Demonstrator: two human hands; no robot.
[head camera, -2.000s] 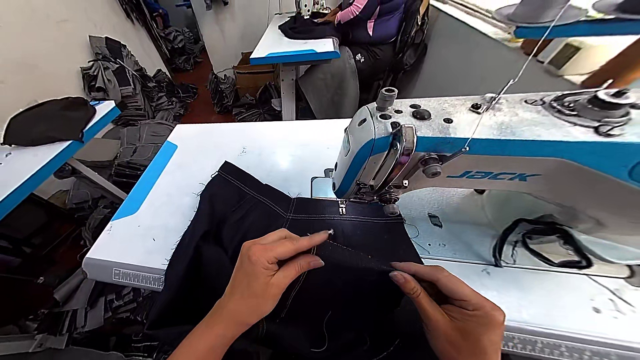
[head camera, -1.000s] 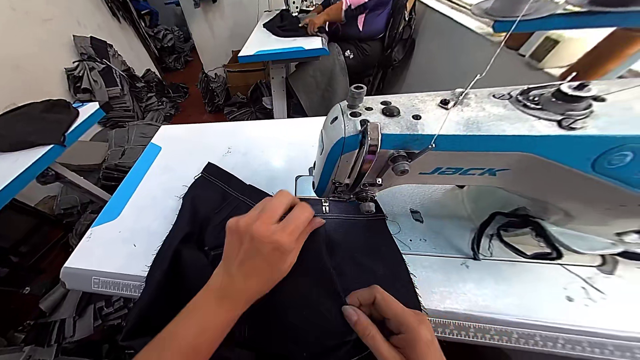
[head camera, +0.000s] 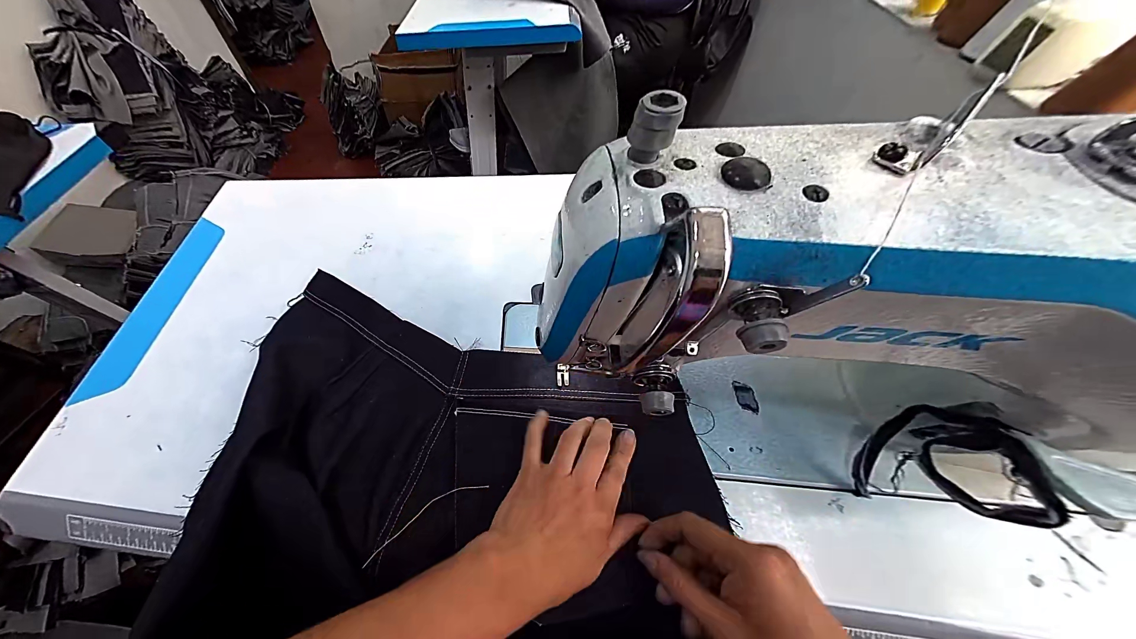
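Observation:
Dark denim fabric (head camera: 355, 444) with pale double stitching lies over the sewing table, its upper edge beneath the needle area of an industrial sewing machine (head camera: 825, 204). My left hand (head camera: 568, 506) rests flat on a stitched patch pocket, fingers spread below the presser foot (head camera: 564, 375). Beside it, my right hand (head camera: 719, 568) has thumb and index finger together at the fabric, near my left thumb; whether cloth is pinched there is hard to see. A loose pale thread (head camera: 426, 510) lies on the fabric left of my left hand.
A black ring-shaped object (head camera: 967, 461) lies on the machine bed at right. The white sewing table (head camera: 373, 231) has a blue edge strip and a ruler scale. Behind stand another table (head camera: 488, 31), a cardboard box (head camera: 415, 80) and bundles of dark cloth (head camera: 195, 115).
My left hand has gone from bunched fingers on the cloth to lying flat with fingers spread. The pocket's stitched top now shows, and my hands are closer together. The view has shifted nearer the machine.

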